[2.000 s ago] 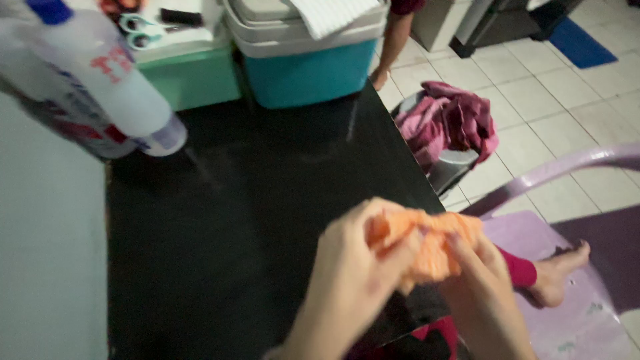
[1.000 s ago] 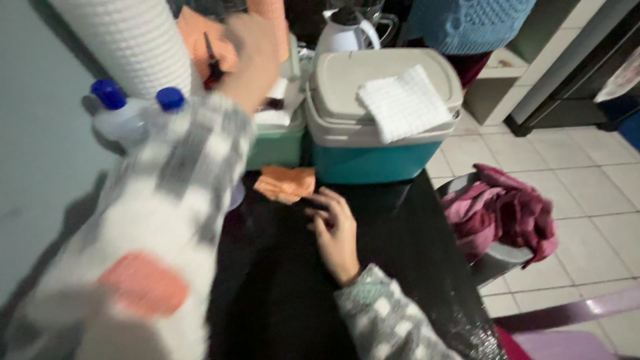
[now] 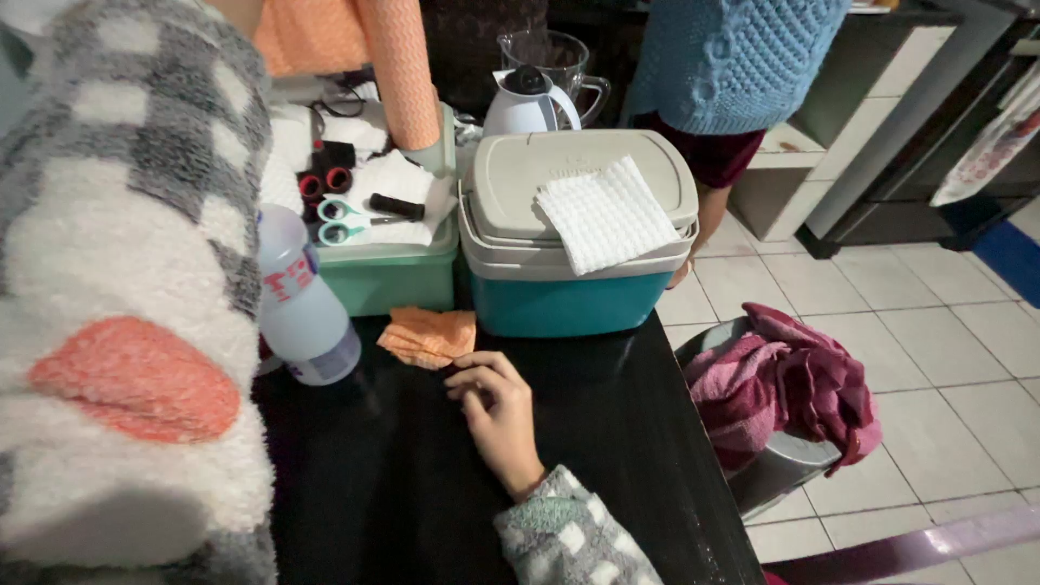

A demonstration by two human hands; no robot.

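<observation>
My left arm in a fluffy checked sleeve reaches up along the left side; only skin near the wrist shows at the top edge, and the hand is out of frame. Beside it are an orange sheet of cloth (image 3: 313,36) and an orange patterned roll (image 3: 400,77). My right hand (image 3: 497,406) rests over the black table (image 3: 390,487), fingers loosely bent and slightly apart, holding nothing. Its fingertips are at the lower edge of a crumpled orange cloth (image 3: 428,335). Teal-handled scissors (image 3: 340,221) and a black cylindrical item (image 3: 396,206) lie on white paper on a green box (image 3: 390,284).
A teal cooler (image 3: 569,301) bears a folded white cloth (image 3: 608,215). A spray-type plastic bottle (image 3: 305,301) stands left. Behind are a white thermal jug (image 3: 532,106) and glass pitcher (image 3: 589,69). A person in blue knit (image 3: 735,65) stands beyond; a bin with pink cloth (image 3: 784,386) is right.
Two seconds ago both hands held the orange cloth; now it lies on the table by the green box. My left arm has reached forward, and its hand has left the view since one second ago.
</observation>
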